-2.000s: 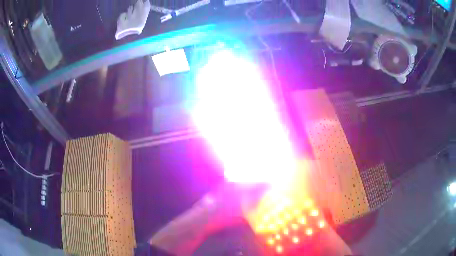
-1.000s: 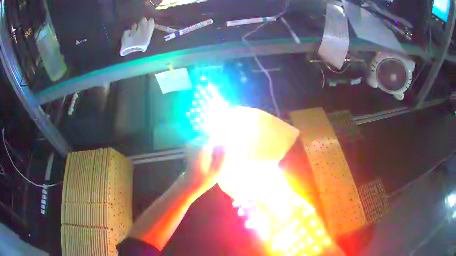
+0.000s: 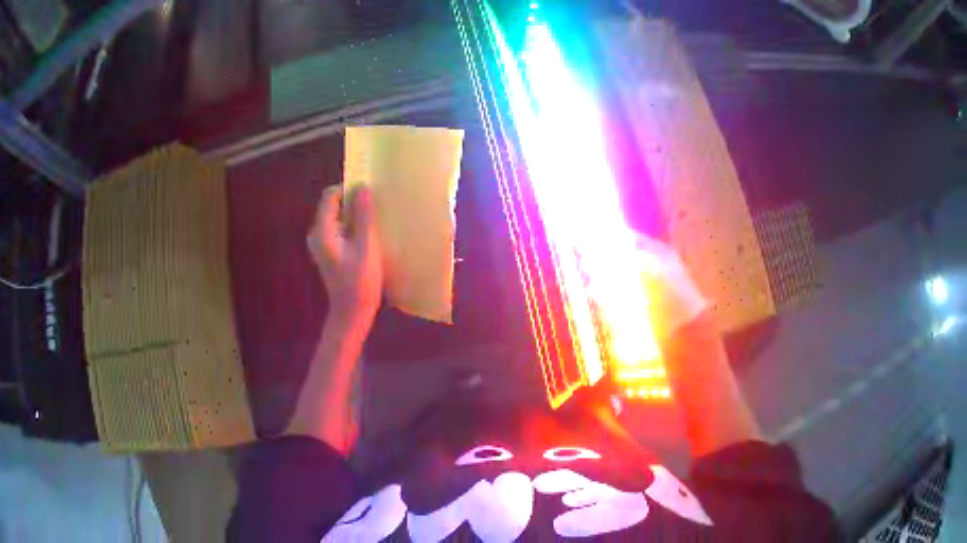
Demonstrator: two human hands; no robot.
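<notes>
My bare left hand (image 3: pixel 350 249) grips a plain yellow sheet (image 3: pixel 408 217) by its left edge, left of the glare. A lit LED board (image 3: pixel 578 202) glows white, pink and orange in a long slanting strip at centre right. Thin bright board edges (image 3: pixel 504 180) run along its left side. My gloved right hand (image 3: pixel 668 281) is at the strip's lower right side. Its fingers are washed out by the glare, so its grip cannot be told.
A stack of yellow boards (image 3: pixel 154 286) stands at left on a brown box (image 3: pixel 191 488). Leaning yellow boards (image 3: pixel 710 191) are right of the glare, with a dotted grid piece (image 3: pixel 787 255) beside them. A metal rail (image 3: pixel 329 117) crosses behind.
The view has tipped down towards my body. My left hand has moved left, and the yellow sheet is now away from the lit board. My gloved right hand now shows.
</notes>
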